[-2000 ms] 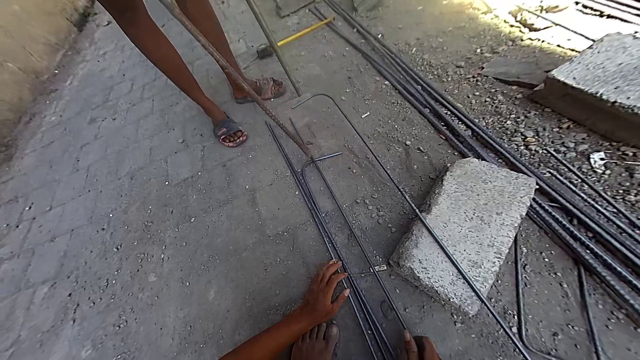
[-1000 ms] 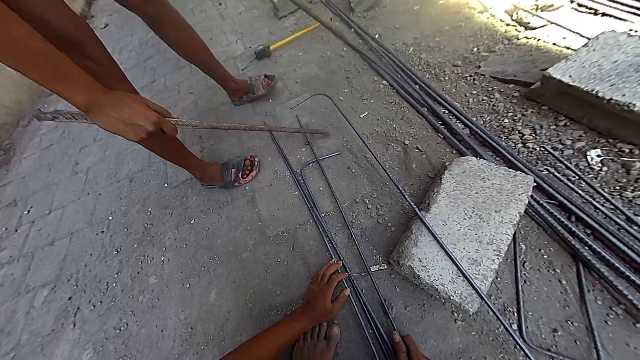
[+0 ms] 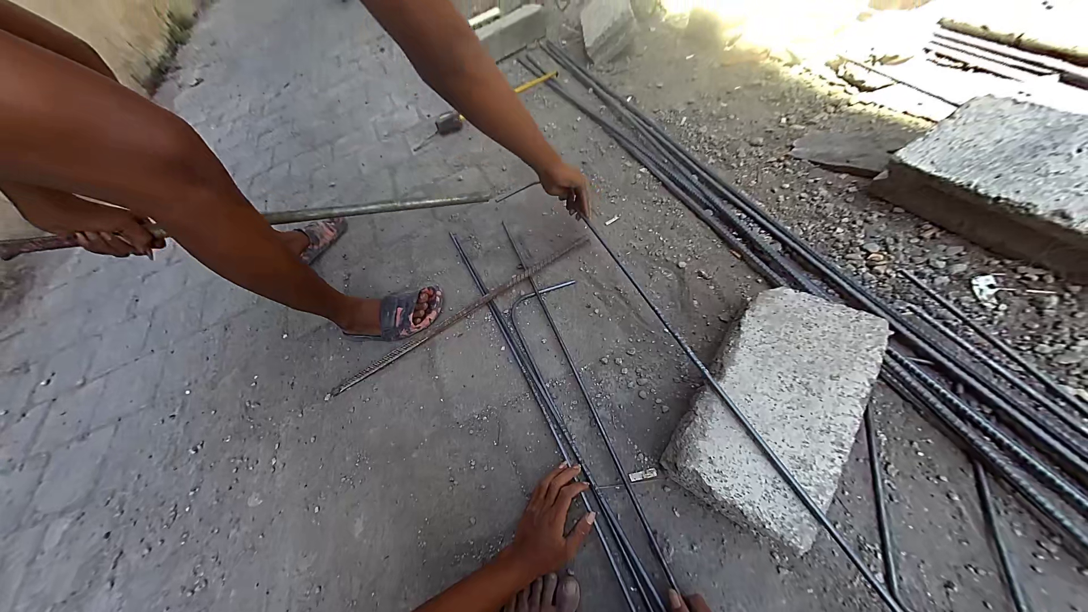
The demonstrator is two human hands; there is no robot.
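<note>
My left hand (image 3: 548, 520) lies with its fingers spread on a bundle of thin steel rods (image 3: 544, 391) on the ground, above my bare foot. Only the fingertips of my right hand (image 3: 687, 602) show at the bottom edge, against the lower end of a single rod (image 3: 586, 387). A rod with a bent upper end (image 3: 544, 291) lies among them. A loose ribbed steel bar (image 3: 459, 316) crosses over their upper part. A co-worker's hand (image 3: 568, 187) grips the upper end of a long rod (image 3: 671, 327) that passes over a concrete block (image 3: 786, 408).
The co-worker, in sandals (image 3: 410, 313), holds a metal pipe (image 3: 374, 206) in the other hand. Long rebars (image 3: 748, 221) run diagonally at the right, beside gravel and a second concrete block (image 3: 1003, 161). A hammer with a yellow handle (image 3: 535, 82) lies at the top.
The ribbed bar, in the co-worker's hand one second ago, now lies across the rods. The co-worker has reached to the long rod's bent end and now holds a pipe. My hands have stayed nearly still.
</note>
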